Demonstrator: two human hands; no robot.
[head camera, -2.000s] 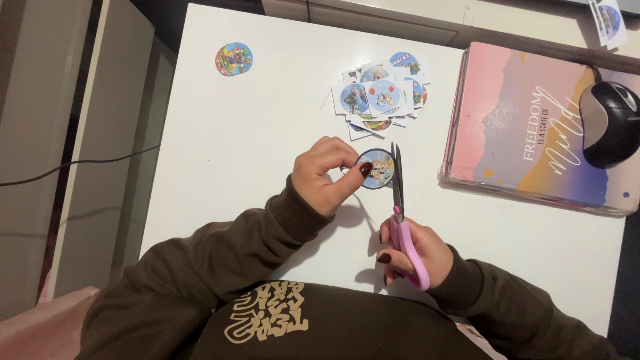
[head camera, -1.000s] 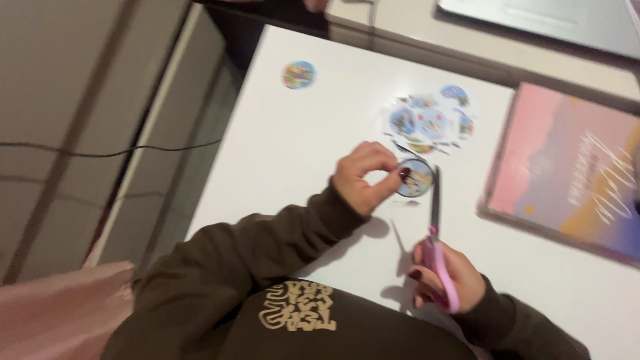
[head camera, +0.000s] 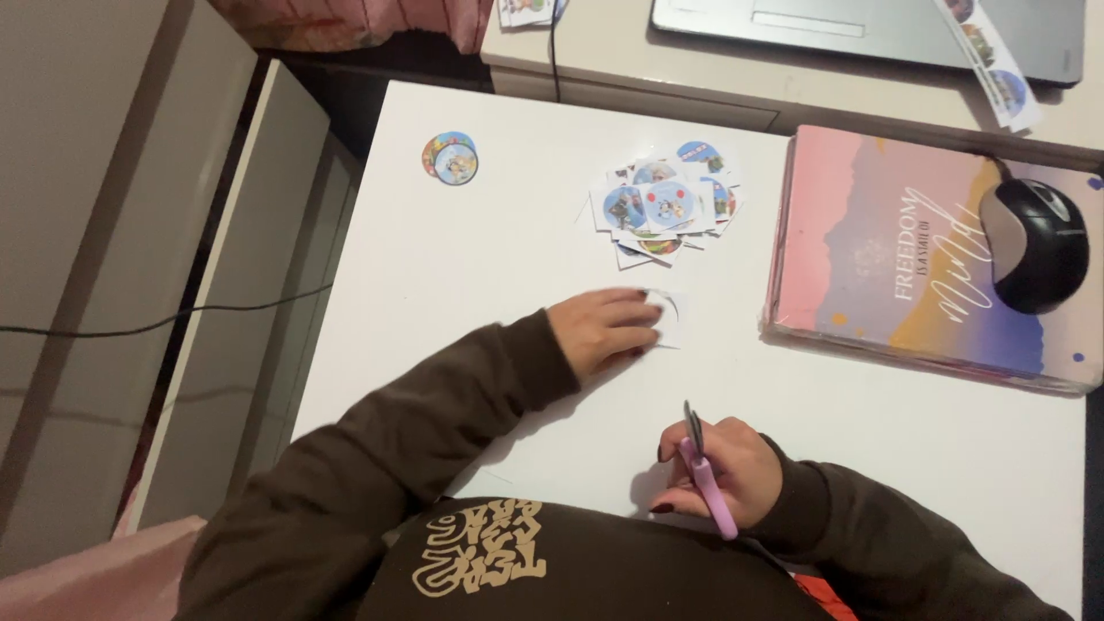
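Note:
My left hand (head camera: 606, 335) lies palm down on the white table, its fingertips over a piece of white paper (head camera: 674, 321) with a curved dark line; whether it grips the paper is hidden. In my right hand (head camera: 731, 470) are pink-handled scissors (head camera: 703, 483), blades up and nearly closed, above the table. Beyond my left hand lies a loose pile of square paper cut-outs with round printed pictures (head camera: 664, 207). At the table's far left a round cut-out with a dark rim (head camera: 455, 164) overlaps another colourful round cut-out (head camera: 438, 142).
On the right, a thick patterned notebook (head camera: 854, 241) carries a black computer mouse (head camera: 1039, 246). Behind the white table (head camera: 371, 345), a beige desk surface (head camera: 595, 43) holds a laptop (head camera: 862, 39) and a strip of round printed pictures (head camera: 1005, 95). A black cable (head camera: 250, 304) runs at left.
The dark-rimmed round cut-out, earlier in my left hand, now lies on the other round cut-out. My left hand has come down over white paper. The scissors have moved back from my left hand.

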